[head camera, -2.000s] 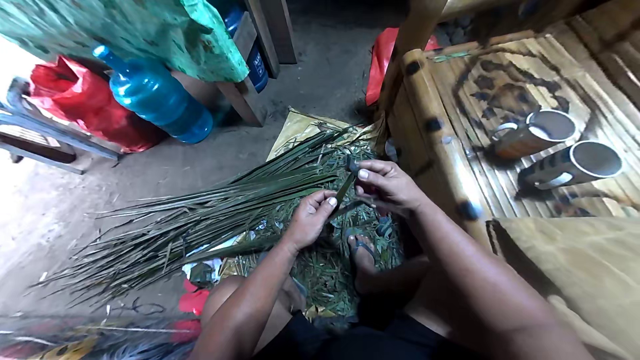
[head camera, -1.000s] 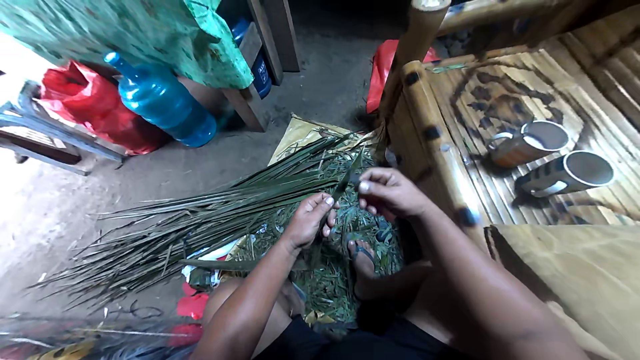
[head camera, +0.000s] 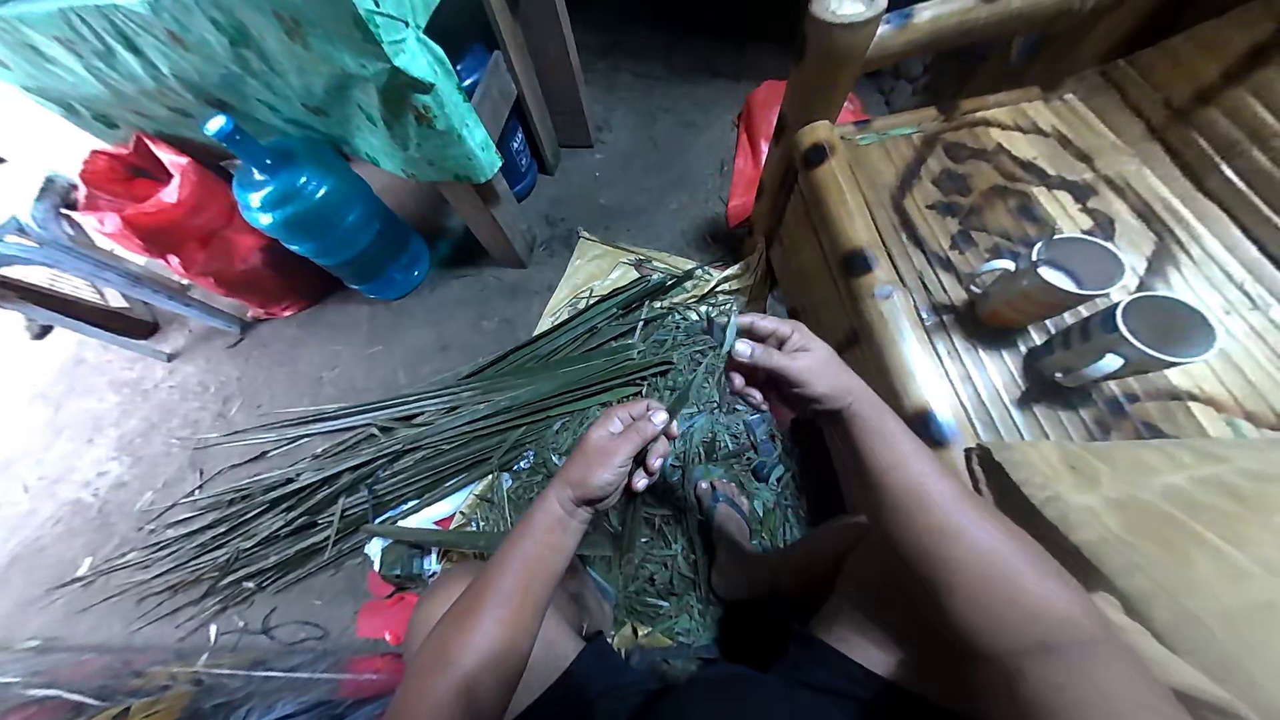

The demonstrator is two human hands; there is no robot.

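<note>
My left hand (head camera: 618,452) pinches a narrow green palm leaf strip (head camera: 684,400) between thumb and fingers. Above and to the right of it, my right hand (head camera: 785,365) has thumb and forefinger closed on a thin, pale-edged piece; whether this is the strip's other end or a small blade I cannot tell. A large bundle of long palm leaves (head camera: 400,450) lies on the ground left of my hands. Shredded leaf trimmings (head camera: 660,585) cover the sheet below, around my sandaled foot (head camera: 728,510).
To my right a bamboo bench (head camera: 1000,390) holds two mugs (head camera: 1050,280). At the upper left stand a blue water bottle (head camera: 330,215), a red bag (head camera: 190,230) and a table with a green cloth (head camera: 300,90). A yellowish sheet (head camera: 590,275) lies under the leaves.
My hands were close together around a leaf piece two seconds ago; they are now farther apart, the right one higher than the left.
</note>
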